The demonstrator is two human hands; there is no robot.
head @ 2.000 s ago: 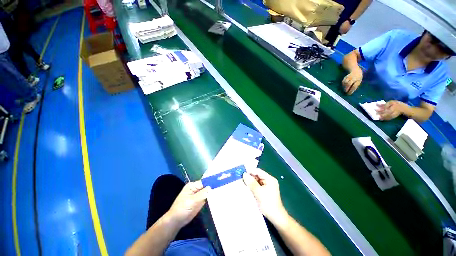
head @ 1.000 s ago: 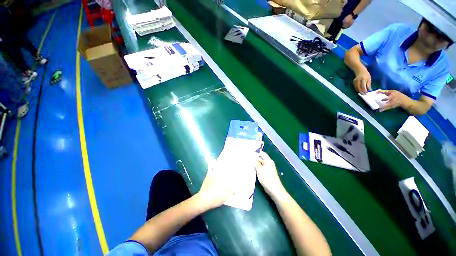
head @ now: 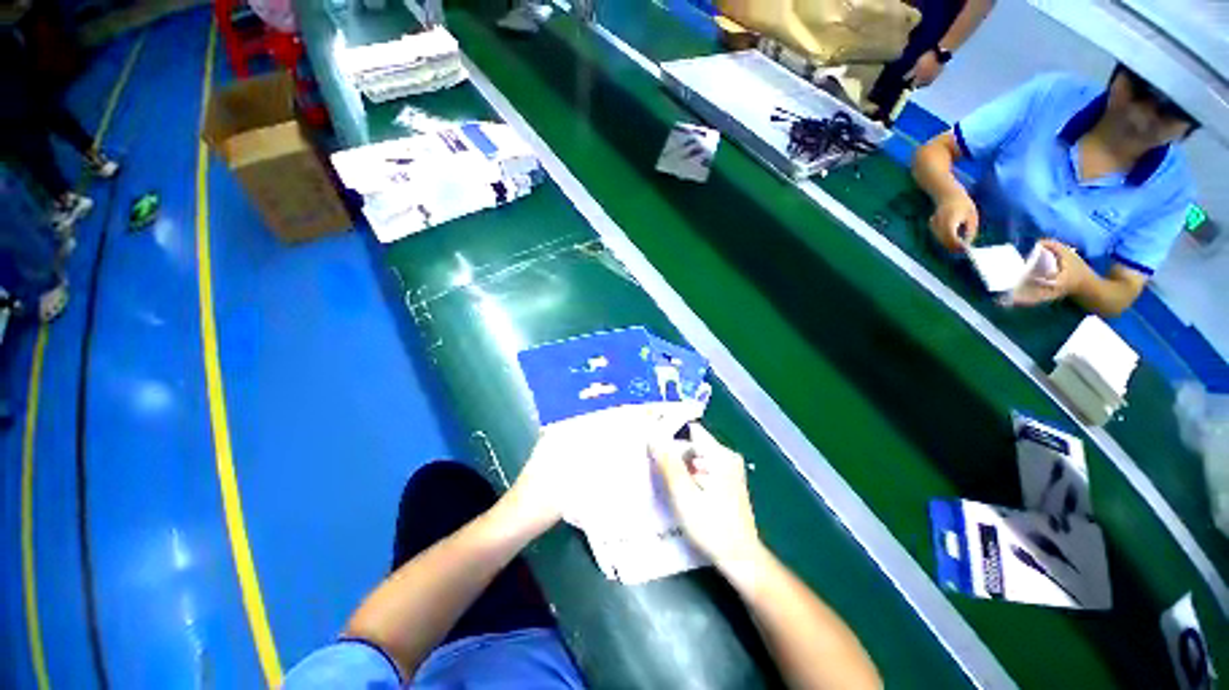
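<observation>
A white flat box blank [head: 627, 506] with a wide blue end [head: 586, 378] lies over the bench in front of me, overlapping a stack of blanks whose blue edge [head: 685, 367] shows at the right. My left hand [head: 542, 475] holds the blank's left side below the blue end; glare hides its fingertips. My right hand [head: 704, 488] has its fingers bent and pinched at the right side, just below the blue end. A small dark spot shows by its fingertips. The blank's lower end reaches below both hands.
Printed cartons [head: 431, 175] and a farther carton stack [head: 402, 65] lie up the bench. Beyond the metal rail [head: 795, 452], the belt carries cartons [head: 1031, 555]. Opposite, a coworker [head: 1065, 175] handles white cards beside a tray of black cables [head: 822, 135]. An open shipping carton [head: 286, 175] stands on the floor.
The blue end now spreads wide left of the stack; a second ago only a narrow blue edge showed. My hands stay close to the stack. Belt cartons have moved down and right.
</observation>
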